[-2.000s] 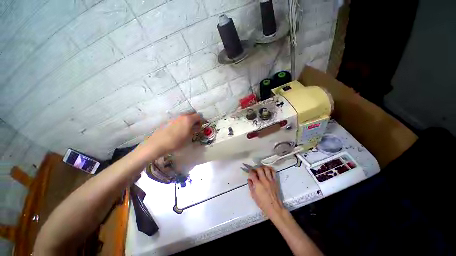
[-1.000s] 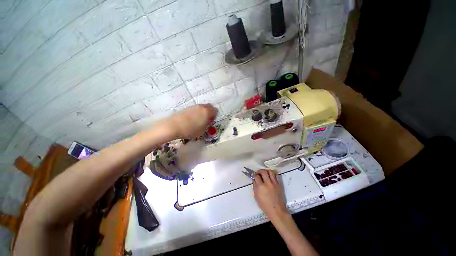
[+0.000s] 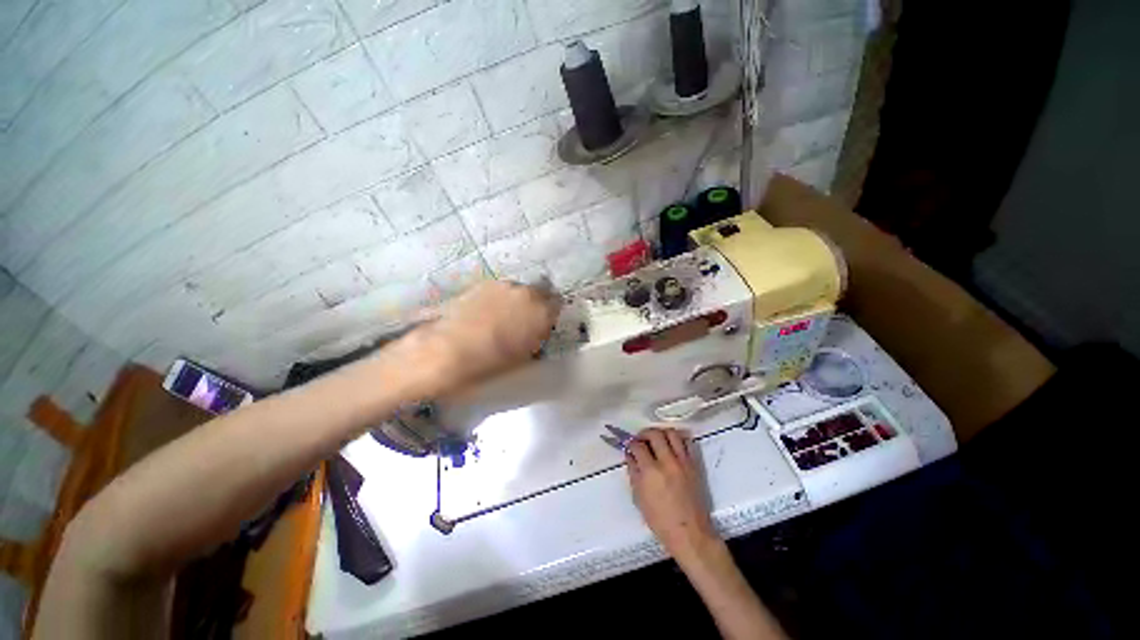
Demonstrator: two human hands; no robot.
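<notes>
The white sewing machine stands across the table. My left hand is over the top of the machine arm, blurred, and covers the spot where the red round item was; what its fingers hold cannot be told. My right hand rests on the table in front of the machine, its fingers over the thread snips, whose pointed blades stick out to the left. A dark strap-like leather piece lies on the table left of the needle area, which my left forearm partly hides.
A white parts tray with dark red items is at the right table end. A phone and cardboard with orange tape are at the left. Thread cones stand on the wall stand. A cardboard sheet stands behind the motor end.
My left hand has moved down over the machine top and now hides the red round item. My right hand stays at the snips. The view has shifted slightly.
</notes>
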